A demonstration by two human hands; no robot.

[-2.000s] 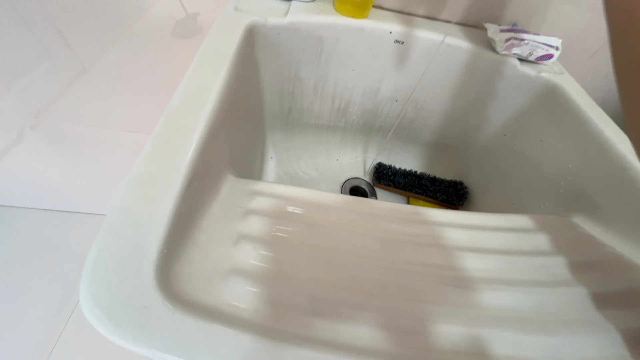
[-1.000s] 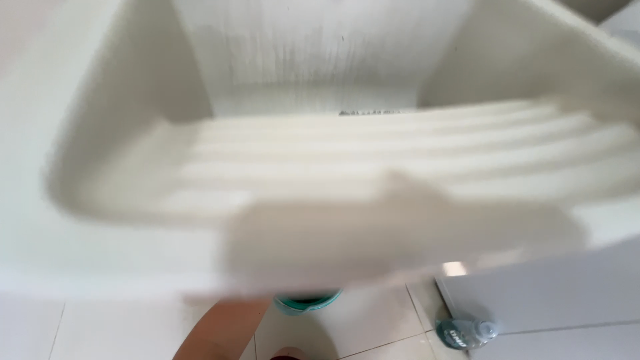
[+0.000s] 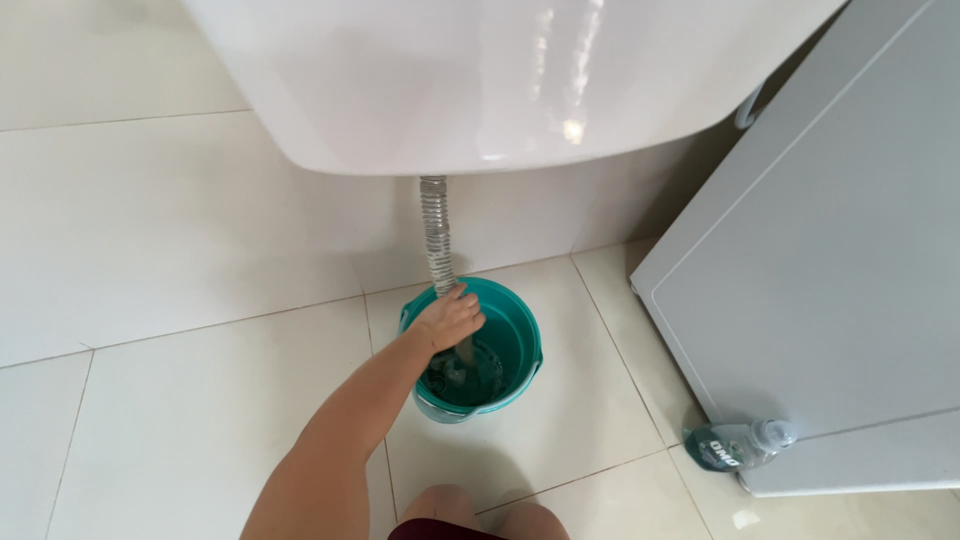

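My left hand (image 3: 450,319) is shut around the lower part of a grey corrugated drain hose (image 3: 435,225). The hose hangs from under a white laundry sink (image 3: 480,90) to the mouth of a teal plastic bucket (image 3: 517,330). Below my hand, something brownish reaches down towards the dark, foamy water (image 3: 484,379) in the bucket; whether it is the hose's end or flowing water is unclear. The bucket's handle rests against the front of its rim. My right hand is out of view.
A grey-white appliance (image 3: 825,247) stands at the right. Against its lower edge is an OMO detergent bottle (image 3: 739,445) with dark green liquid. The tiled wall (image 3: 187,217) is behind the bucket. My knees (image 3: 442,506) are at the bottom edge.
The view has swung down from the sink basin to the floor beneath it. My left hand, not seen two seconds ago, now holds the hose at the bucket.
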